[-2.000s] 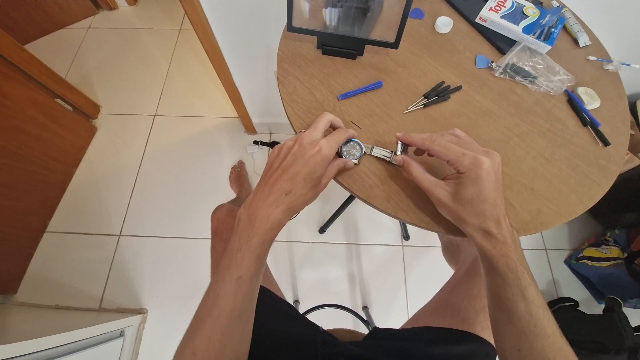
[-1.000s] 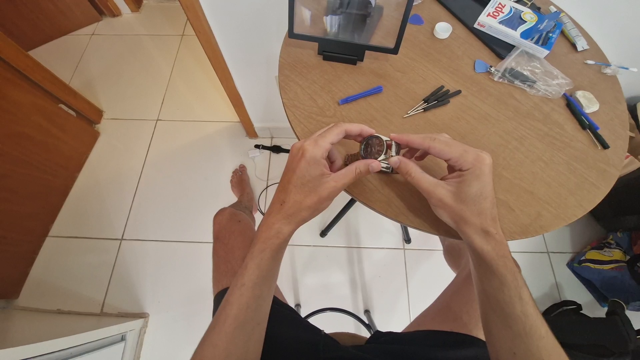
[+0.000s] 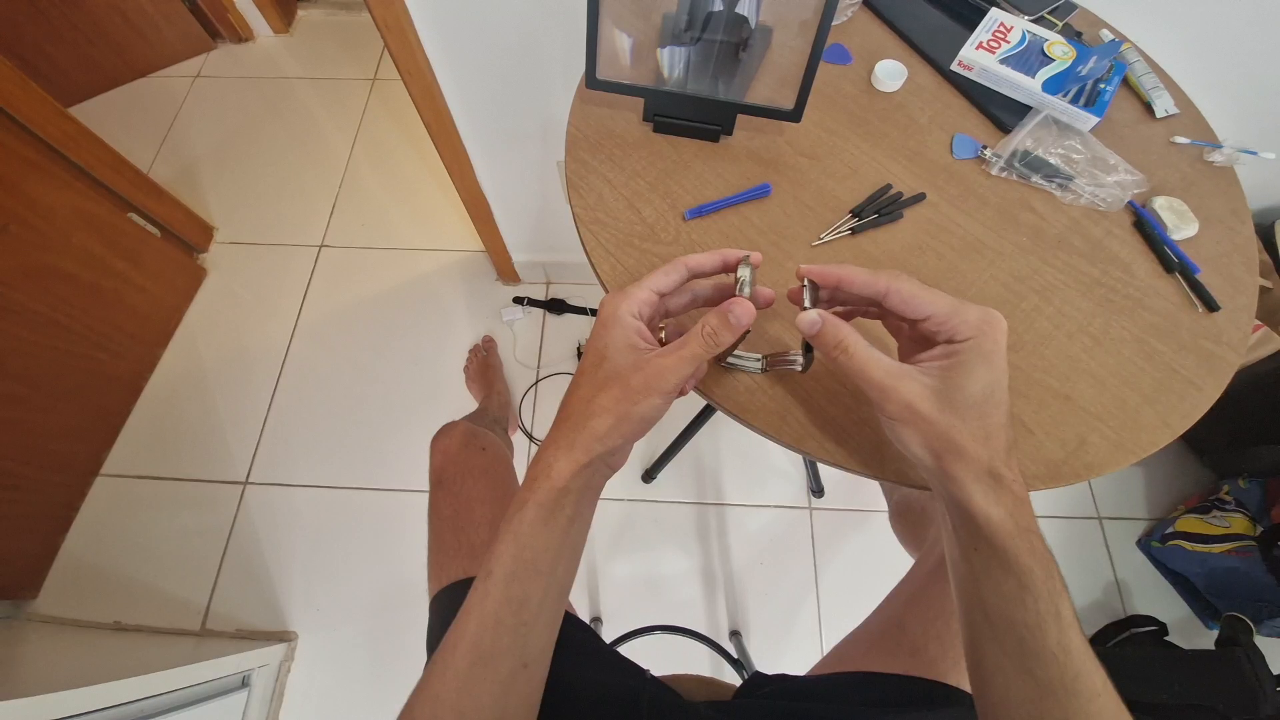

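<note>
Over the near edge of the round wooden table [image 3: 700,270], my left hand [image 3: 660,350] pinches a metal wristwatch [image 3: 744,278] by its case, which is turned edge-on. My right hand [image 3: 900,360] grips the upper end of the watch's metal bracelet [image 3: 765,361] between thumb and index finger. The bracelet hangs in a loop below and between both hands. Its dial cannot be seen from here. Beyond the hands lie a blue plastic pry tool [image 3: 728,201] and several small black screwdrivers [image 3: 868,214].
A black-framed magnifier screen [image 3: 690,120] stands at the back. Farther right are a white cap [image 3: 888,75], a Topz box [image 3: 1040,65], a clear plastic bag [image 3: 1070,165], a blue pick [image 3: 966,147], pens [image 3: 1170,255] and a tube [image 3: 1145,80]. A black smartwatch [image 3: 555,305] lies beyond the left edge.
The watch has turned from dial visible to edge-on. My hands have moved apart since a second ago, and the bracelet now hangs in an open loop between them.
</note>
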